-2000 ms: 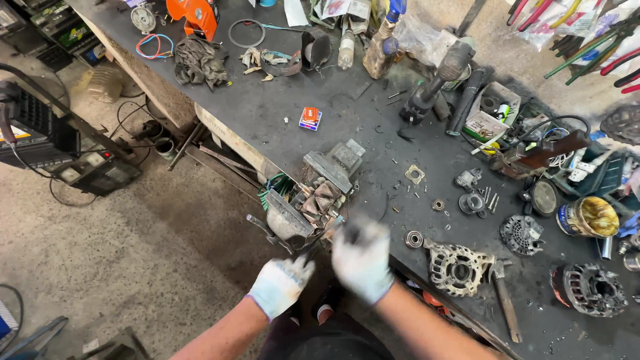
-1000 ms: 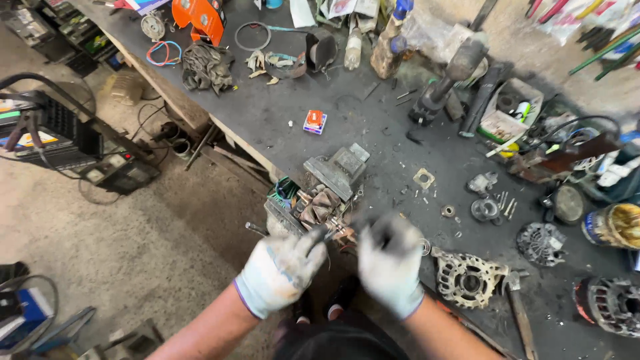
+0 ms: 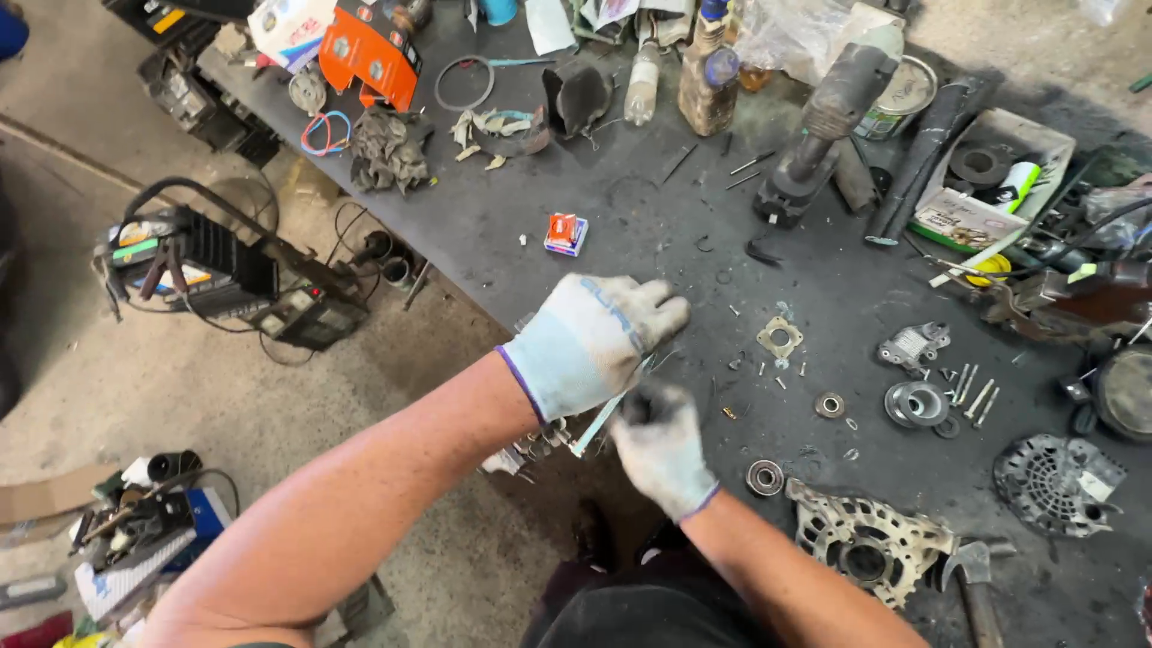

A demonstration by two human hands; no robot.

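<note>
My left hand (image 3: 607,337), in a pale knit work glove with a dirty palm side, reaches over the bench edge with its fingers curled. It covers most of the bench vise seen earlier. Just right of and below it is my right hand (image 3: 664,441), gloved the same, its blackened fingers bent and blurred. A thin light-blue bar (image 3: 598,423) slants between the two hands; its upper end is hidden by my left hand, and what grips it is unclear. Metal parts (image 3: 531,450) show below my left wrist. A small orange and blue box (image 3: 565,234) lies on the bench beyond.
On the dark workbench (image 3: 630,211) lie an impact wrench (image 3: 819,126), a slotted metal housing (image 3: 868,544), a hammer (image 3: 976,585), bearings (image 3: 765,477), bolts and a square plate (image 3: 779,337). A parts box (image 3: 994,180) stands at right. A battery (image 3: 216,252) is on the floor at left.
My left hand has moved up and right, over the vise that the earlier frames show. The light-blue bar now shows between my hands. The view has shifted somewhat.
</note>
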